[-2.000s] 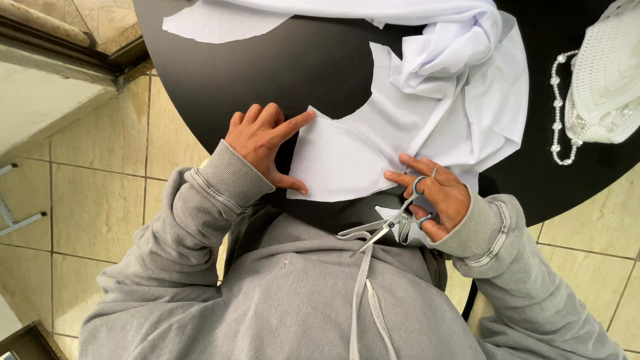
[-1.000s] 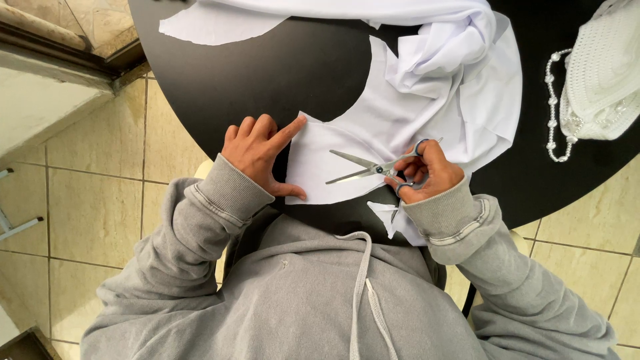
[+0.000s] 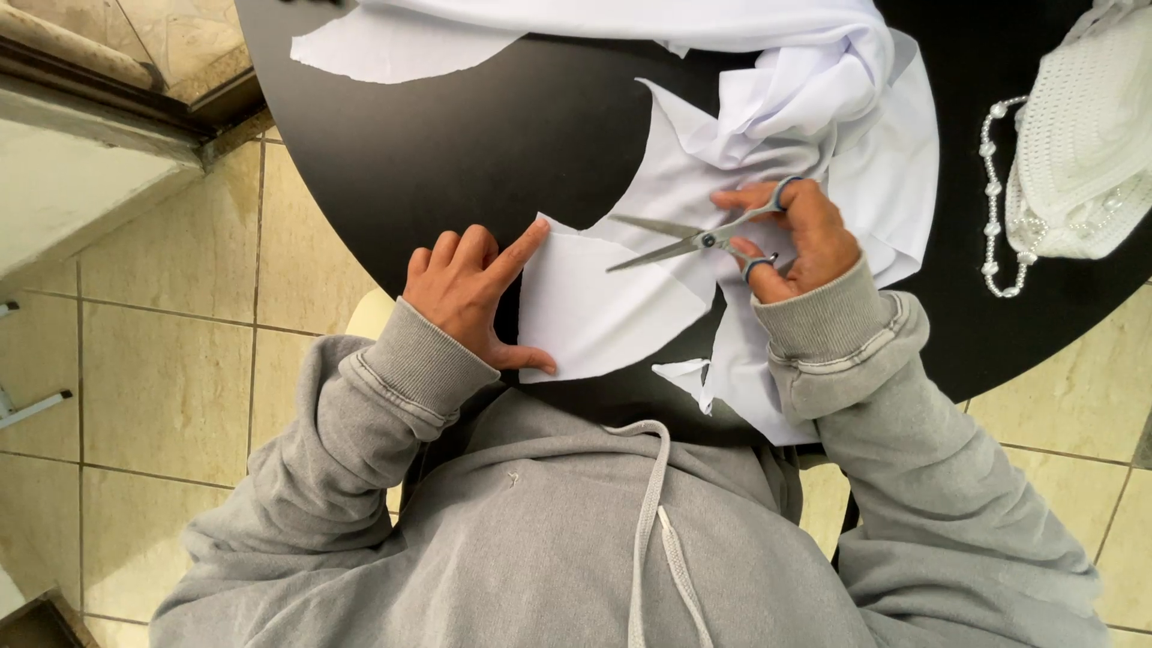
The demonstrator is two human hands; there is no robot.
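My left hand (image 3: 472, 292) rests at the left edge of a piece of white fabric (image 3: 598, 301), forefinger on its upper corner and thumb on its lower corner. Scissors (image 3: 708, 240) are in my right hand (image 3: 805, 238), fingers through the loops, blades apart and pointing left above the fabric. Under and beyond the scissors, more white cloth (image 3: 837, 90) lies bunched and folded. A small white scrap (image 3: 693, 378) is near the table's front edge, beside a flap of cloth that hangs by my right sleeve.
The round black table (image 3: 432, 153) carries another white cloth piece (image 3: 405, 45) at the far left. On the right lie a white crocheted item (image 3: 1075, 144) and a string of clear beads (image 3: 993, 189). A tiled floor (image 3: 162, 378) surrounds the table.
My right hand has brought the scissors up from the table's front edge to over the fabric. The fabric's right part now shows a folded or separated edge. My left hand stays at its left edge.
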